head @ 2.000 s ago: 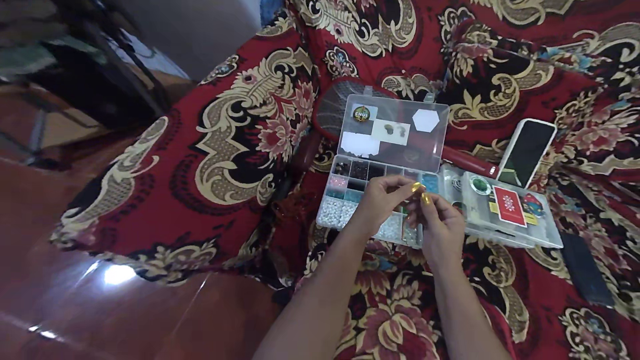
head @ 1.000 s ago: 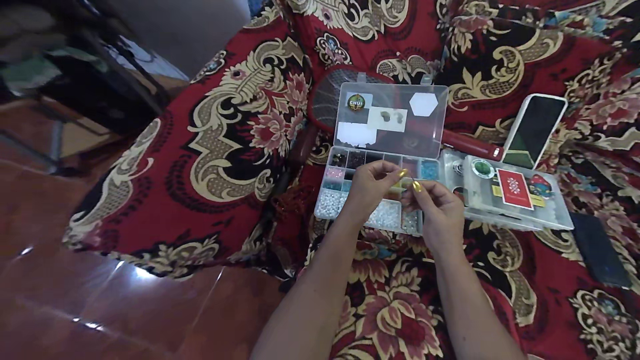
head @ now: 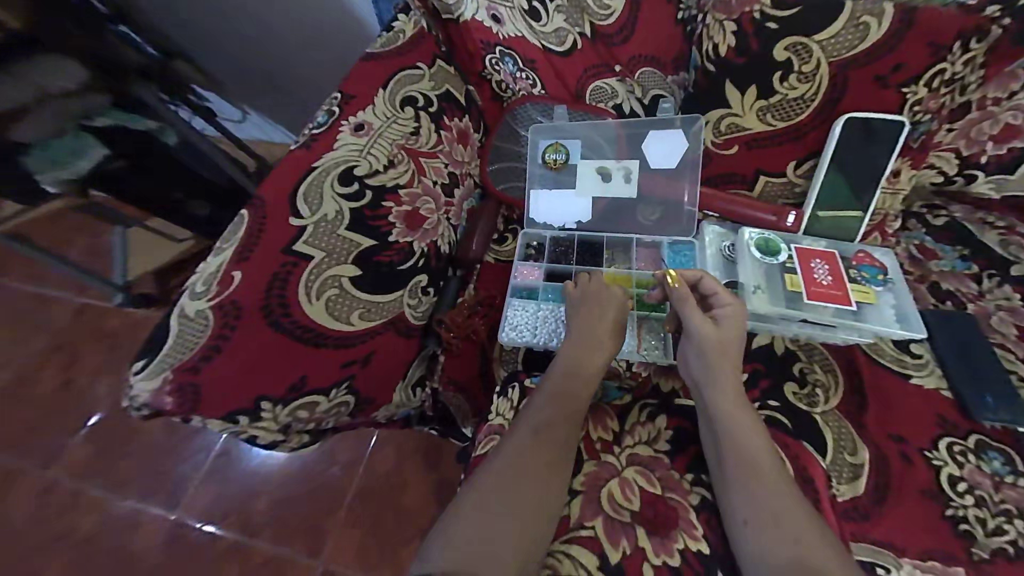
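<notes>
A clear plastic bead organizer (head: 520, 344) lies with its lid (head: 656, 208) raised, its compartments holding white, pink, teal, yellow, green, blue and dark beads. My left hand (head: 600, 316) reaches down into the middle compartments, fingertips hidden, so I cannot tell whether it holds a bead. My right hand (head: 704, 320) is over the organizer's right edge, thumb and index finger pinched together, with yellow nails showing. Something thin appears to be between those fingertips, too small to identify. White round beads (head: 522, 322) fill the front left compartments, left of my left hand.
A second clear plastic case (head: 880, 312) with a red card (head: 824, 276) on it sits at the right. Behind it a phone in a white case (head: 856, 176) leans upright. A dark flat object (head: 976, 368) lies further right. A red racket (head: 512, 152) is behind the lid, on patterned fabric.
My hands were together over the organizer; now they are apart. The left has moved down among the compartments, and the right remains raised at the right side.
</notes>
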